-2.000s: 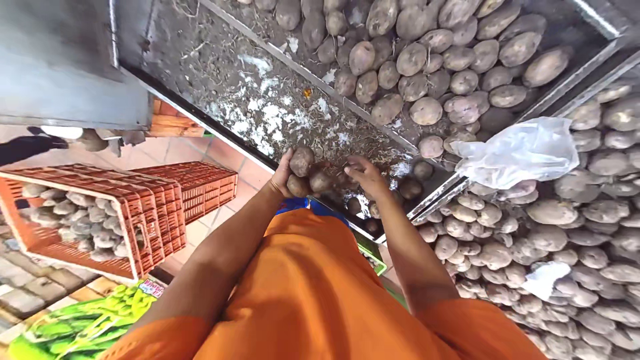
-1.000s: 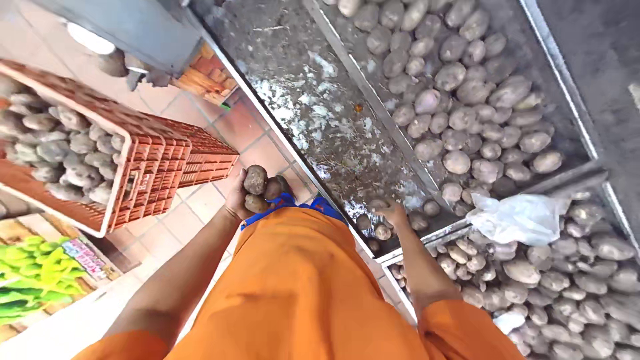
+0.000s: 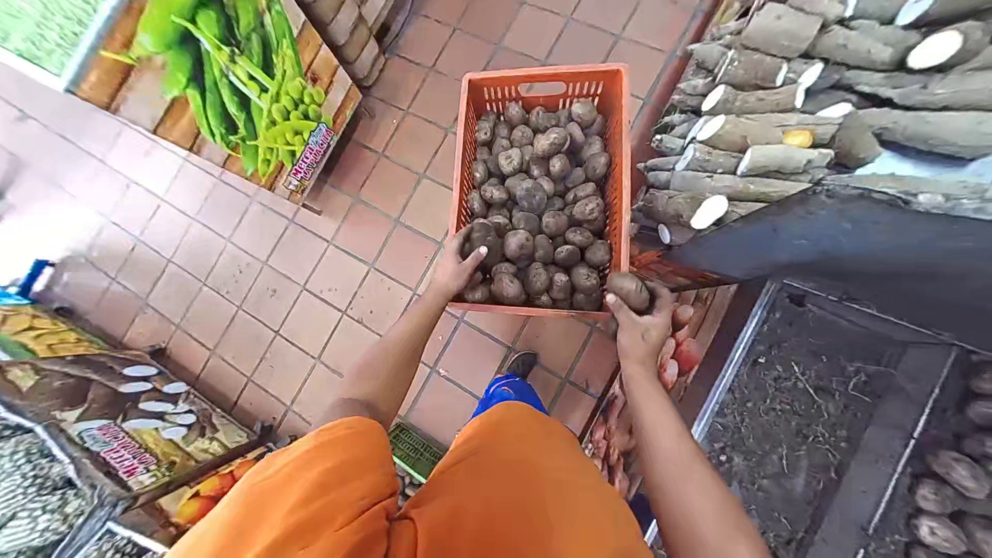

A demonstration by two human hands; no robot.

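Observation:
An orange plastic crate (image 3: 463, 178) full of brown, soil-dusted potatoes (image 3: 531, 196) stands in front of me, above the tiled floor. At its near left corner my left hand (image 3: 457, 263) is curled around a dark potato (image 3: 482, 239), over the other potatoes. My right hand (image 3: 642, 314) grips a potato (image 3: 628, 292) just outside the near right corner of the crate. Whether either hand holds more than one potato is hard to tell.
Cut cassava roots (image 3: 775, 132) are piled at the upper right. A metal-edged bin (image 3: 790, 411) with dirt and roots lies at the right, potatoes (image 3: 957, 473) beyond it. Green peppers (image 3: 225, 77) lie on a wooden stand at the upper left. Printed boxes (image 3: 124, 418) stand at the lower left.
The view has swung from the bin to the crate. Both hands have left the bin's edge and are now at the crate, each with a potato.

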